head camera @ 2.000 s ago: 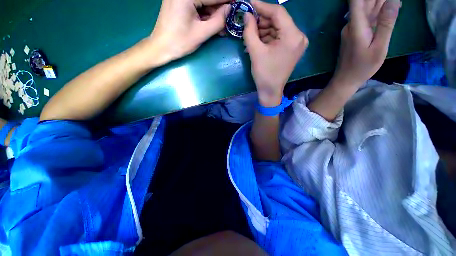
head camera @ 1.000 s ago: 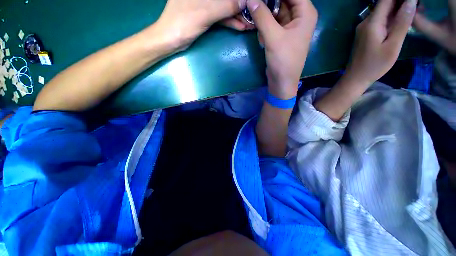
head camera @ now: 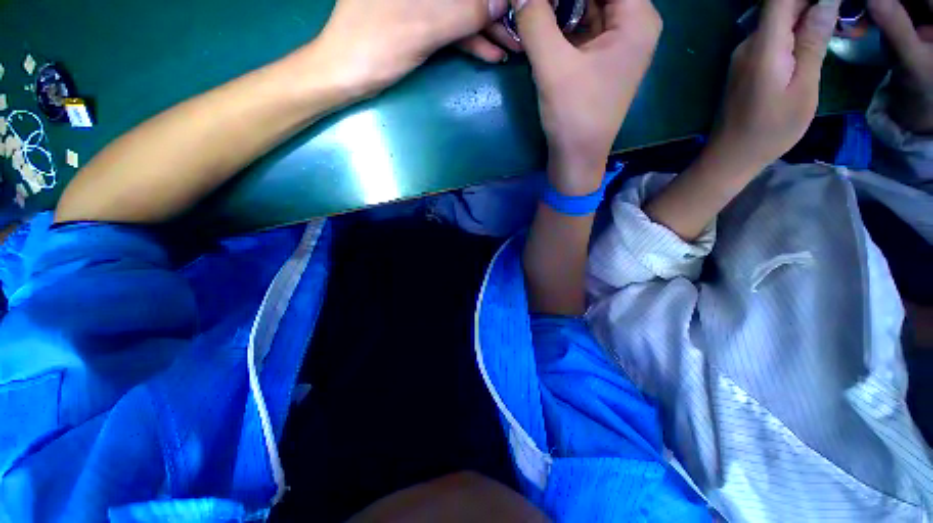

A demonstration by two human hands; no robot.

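Observation:
A round circuit board unit (head camera: pixel 566 14) with a dark face and shiny rim is at the top edge, partly cut off by it. My right hand (head camera: pixel 593 66) grips it, thumb on its face and fingers around its far side. My left hand (head camera: pixel 394 36) reaches in from the left, its fingertips at the unit's left rim. Both hands are partly cut off by the top edge. A blue band circles my right wrist. The unit's far side and the fingers behind it are hidden.
Another round unit (head camera: pixel 51 90) with a white and yellow tab lies at far left, by loose cream pieces (head camera: pixel 72 158) and white cord loops (head camera: pixel 39 163). The green bench (head camera: pixel 307 163) curves before me. A coworker's hands (head camera: pixel 783 92) hold a round unit at the upper right.
Over two seconds my hands and the unit have shifted up and right, partly out of view. The far-left items sit farther left and higher. The coworker's second hand has come onto a unit.

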